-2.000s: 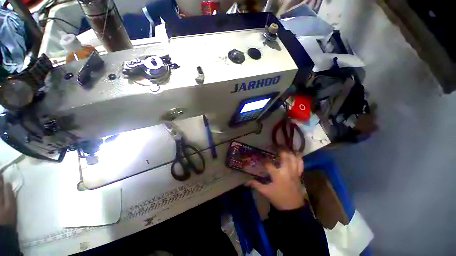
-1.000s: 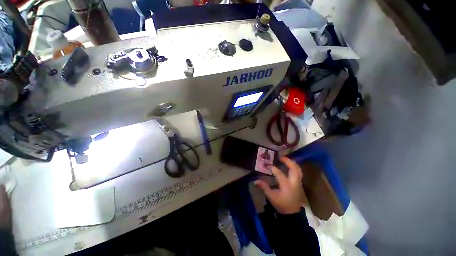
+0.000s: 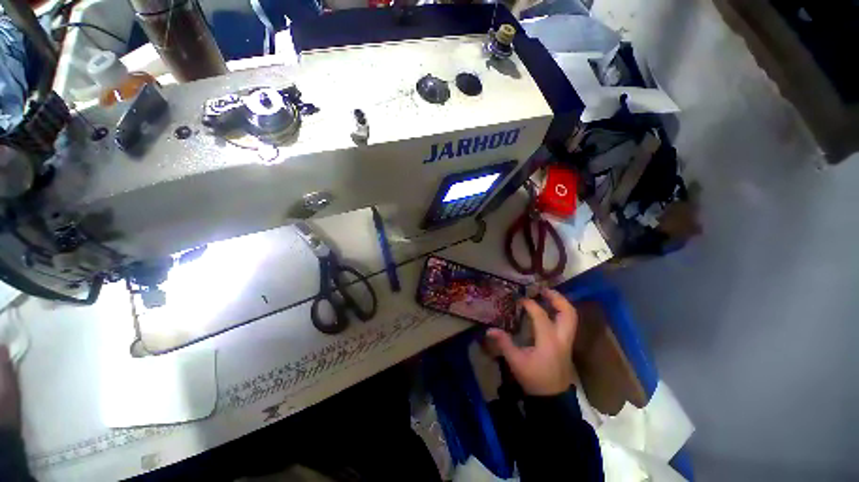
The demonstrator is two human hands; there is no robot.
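Note:
A smartphone [image 3: 468, 294] lies flat on the white machine table, its screen lit with a reddish, many-coloured picture. My right hand [image 3: 541, 341] is at the phone's right end, fingertips at its edge and thumb below, not lifting it. My left hand [image 3: 8, 400] is cut off by the left edge of the picture; its fingers are blurred and I cannot tell whether it holds anything. A small white fabric piece [image 3: 162, 388] with a rounded corner lies at the table's front left, below the brightly lit needle area.
The sewing machine [image 3: 311, 179] spans the table. Black-handled scissors [image 3: 341, 296], a blue pen [image 3: 385, 249], red-handled scissors [image 3: 535, 247] and a red item [image 3: 559, 191] lie near its base. A blue-rimmed container [image 3: 626, 329] with pale cloth [image 3: 650, 424] stands below right.
The phone screen has gone from a coloured picture to mostly dark with a small picture, then back to a full coloured picture. My right hand has drawn back to the phone's right end.

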